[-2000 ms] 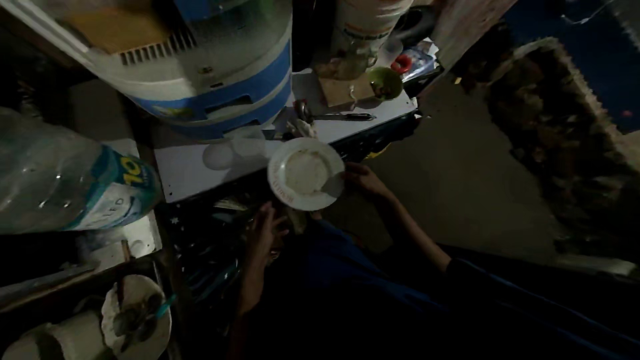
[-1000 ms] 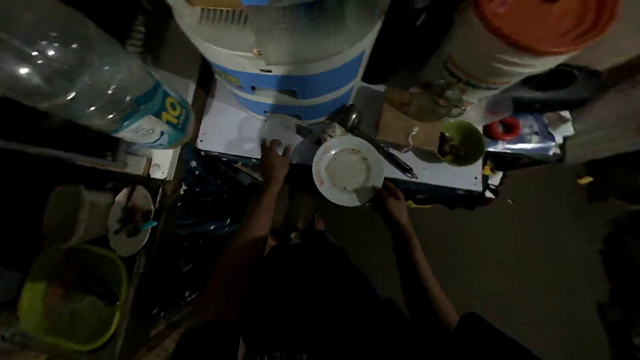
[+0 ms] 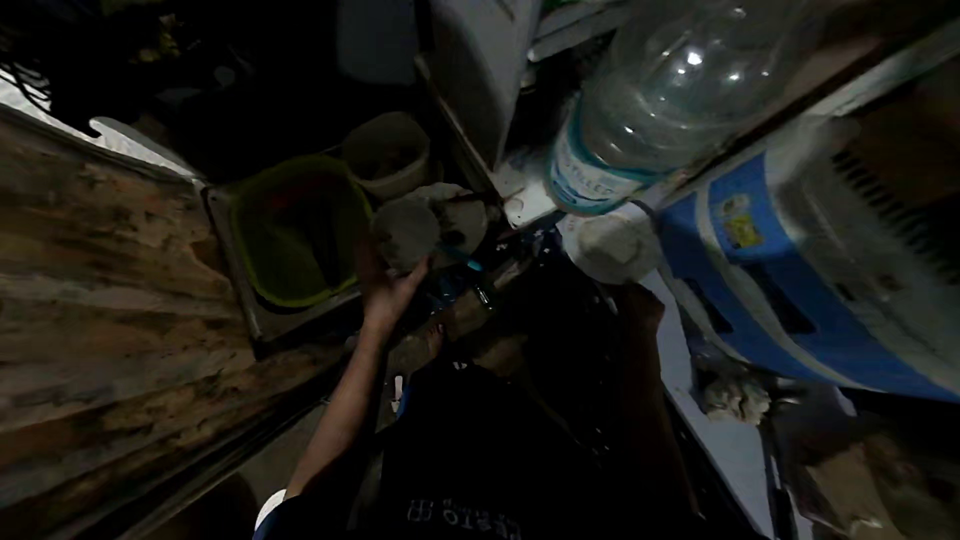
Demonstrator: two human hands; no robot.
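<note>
My left hand [image 3: 388, 289] grips a small translucent bowl or lid [image 3: 405, 231], held over a white plate [image 3: 461, 221] that bears scraps and a utensil with a turquoise handle [image 3: 459, 257]. A green plastic basin [image 3: 259, 259] stands just left of that hand, and a pale tub [image 3: 388, 154] is beyond it. My right hand [image 3: 639, 306], dark and partly in shadow, holds a white plate [image 3: 611, 247] by its near edge. This plate is beside the blue-and-white container and below the large clear bottle.
A large clear plastic bottle [image 3: 600, 169] with a teal label stands ahead. At the right is a big blue-and-white container [image 3: 750, 262] on a white shelf [image 3: 716, 442]. A rough wooden wall [image 3: 105, 300] runs along the left. The light is dim.
The view has swung far to the left. My left hand has lifted the translucent piece from the white shelf and carried it over beside the green basin. The plate remains in my right hand.
</note>
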